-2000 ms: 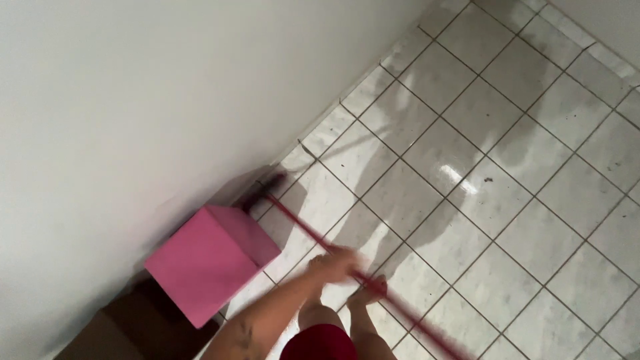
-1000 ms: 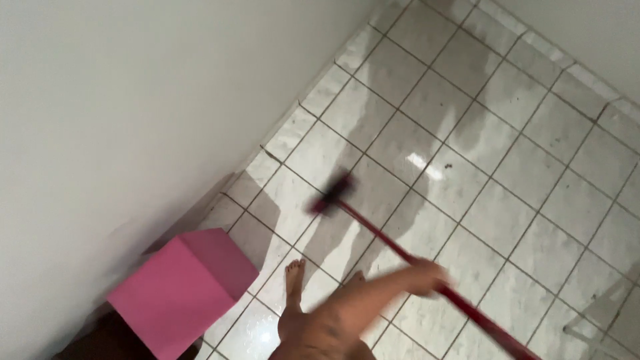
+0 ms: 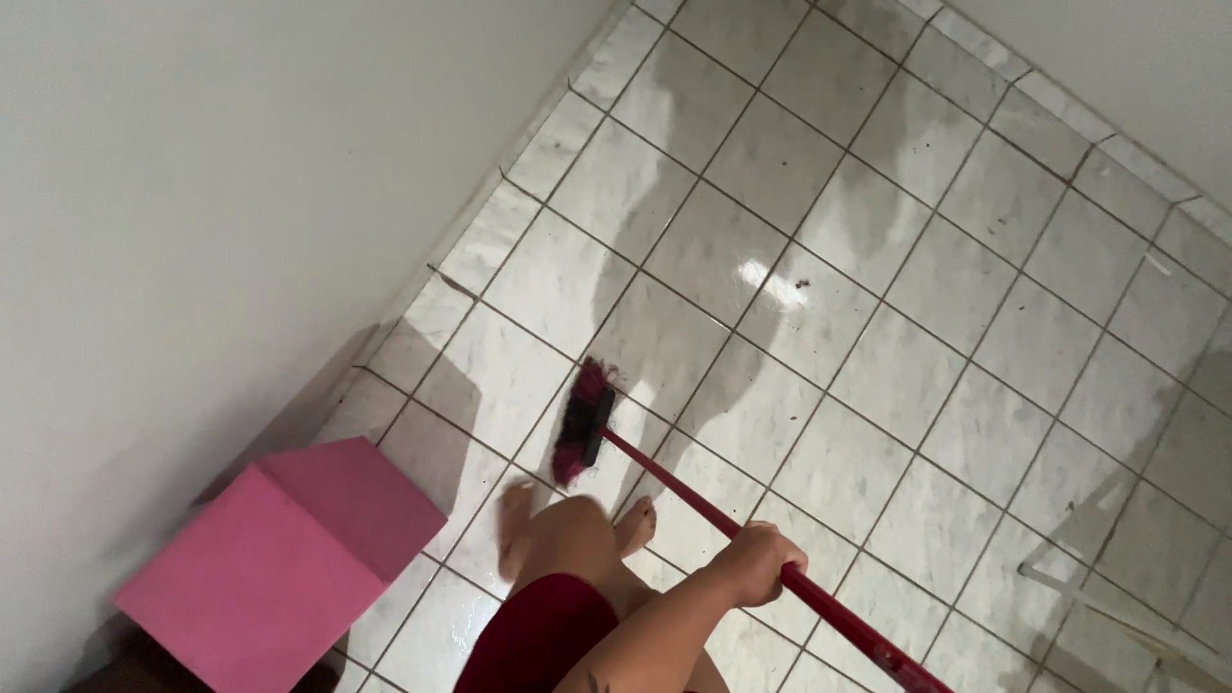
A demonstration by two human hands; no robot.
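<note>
My left hand [image 3: 765, 566] is closed around the dark red handle [image 3: 674, 481] of a broom, right of my legs. The broom head [image 3: 585, 423], with a black block and magenta and black bristles, lies on its side at the tiled floor, just beyond my bare feet [image 3: 635, 526]. From there the handle slants down to the right and leaves the view at the bottom edge. My right hand is not in view. Small dark bits of debris [image 3: 802, 284] lie on the tiles beyond the broom.
A pink box-shaped object [image 3: 260, 577] stands at the lower left near the white wall [image 3: 192, 192], with something dark brown below it. Marbled baseboard tiles [image 3: 481, 245] run along the wall. A pale thin-framed object [image 3: 1107, 606], partly cut off, is at the lower right.
The broom head has moved from beside the pink object and the wall out onto the floor tiles, near my feet. My left hand has stayed on the handle.
</note>
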